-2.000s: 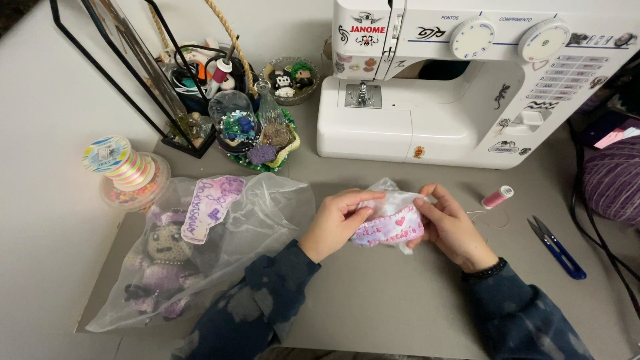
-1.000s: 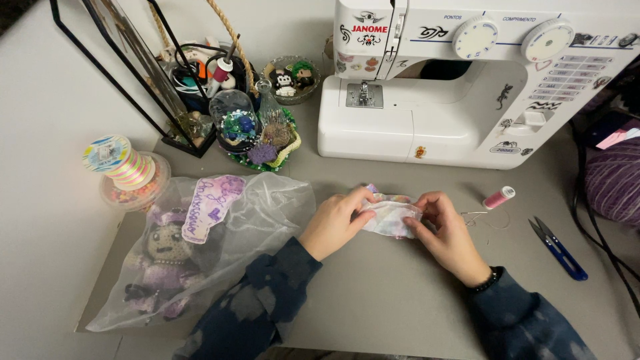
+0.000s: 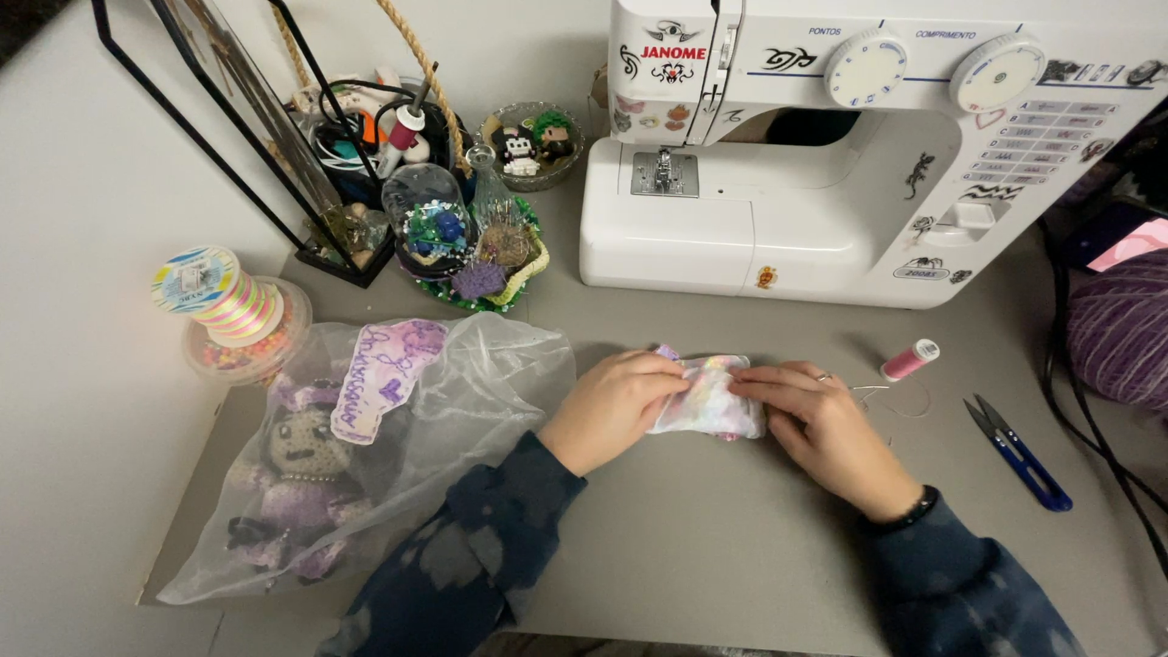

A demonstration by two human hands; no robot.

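A small piece of white, pink and lilac fabric (image 3: 707, 397) lies folded on the grey table in front of the sewing machine. The fingers of my left hand (image 3: 625, 401) rest on its left part, and those of my right hand (image 3: 826, 424) press on its right edge. To the right of my right hand are a spool of pink thread (image 3: 910, 359), a needle (image 3: 869, 387) with loose thread, and blue-handled thread snips (image 3: 1017, 452). Left of my left hand lies a sheer organza bag (image 3: 493, 365) with a crocheted doll (image 3: 306, 484) inside and a lettered fabric tag (image 3: 388, 379).
The white sewing machine (image 3: 675, 237) spans the back right. At the back left are a black metal frame (image 3: 351, 260), a bead-filled glass dome (image 3: 429, 219) and a dish of small figures (image 3: 531, 146). A multicolour thread spool (image 3: 219, 297) stands far left; purple yarn (image 3: 1122, 319) and black cables (image 3: 1063, 365) lie right.
The fabric, held up with its lettered side showing two seconds ago, now lies lower and flatter with a paler side up. My fingers have shifted from pinching its upper edge to resting on it.
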